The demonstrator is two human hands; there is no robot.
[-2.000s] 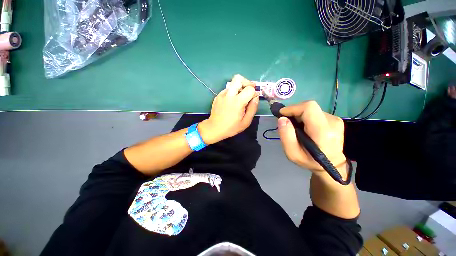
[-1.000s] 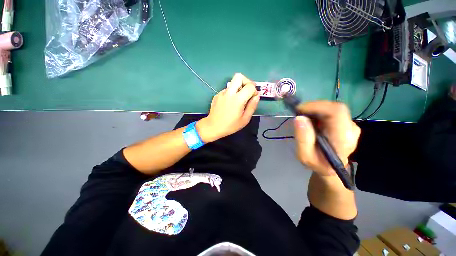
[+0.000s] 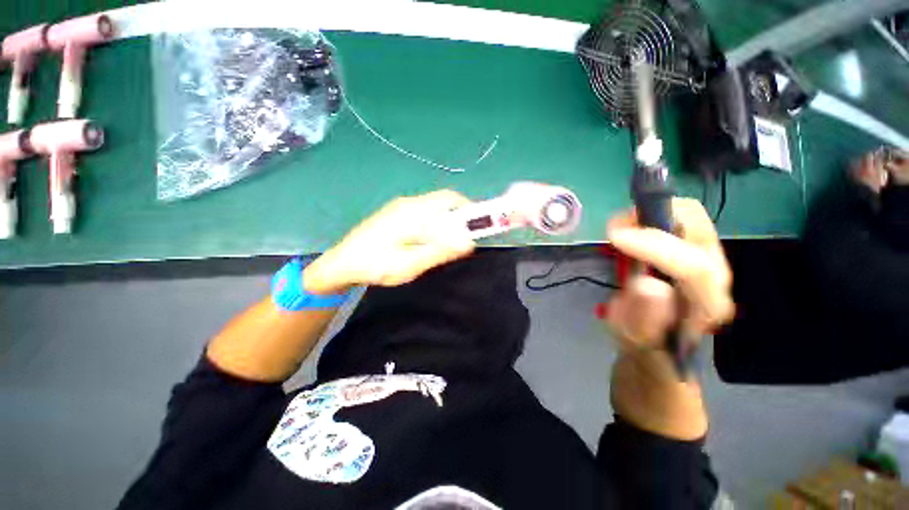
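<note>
My left hand (image 3: 409, 239) holds a pink hair dryer body (image 3: 518, 206) by its handle, over the front edge of the green bench (image 3: 419, 120). Its round ringed end points right, and a dark part shows in the handle. My right hand (image 3: 673, 269), slightly blurred, grips a black soldering iron (image 3: 653, 189) upright, its metal end pointing towards the fan. The iron is to the right of the dryer and apart from it. The thin solder wire (image 3: 399, 149) lies on the bench, its free end beyond the dryer, out of my left hand.
A clear bag of black parts (image 3: 244, 110) lies at the back left. Pink dryer bodies (image 3: 64, 149) stand in rows at far left. A fume fan (image 3: 630, 60) and a black soldering station (image 3: 723, 125) are at the back right. Another person's hands (image 3: 877, 169) show at far right.
My left hand has let go of the solder wire and lifted the dryer, tilting it. My right hand has swung the iron upright, away from the dryer. The view has shifted, showing more waiting dryers.
</note>
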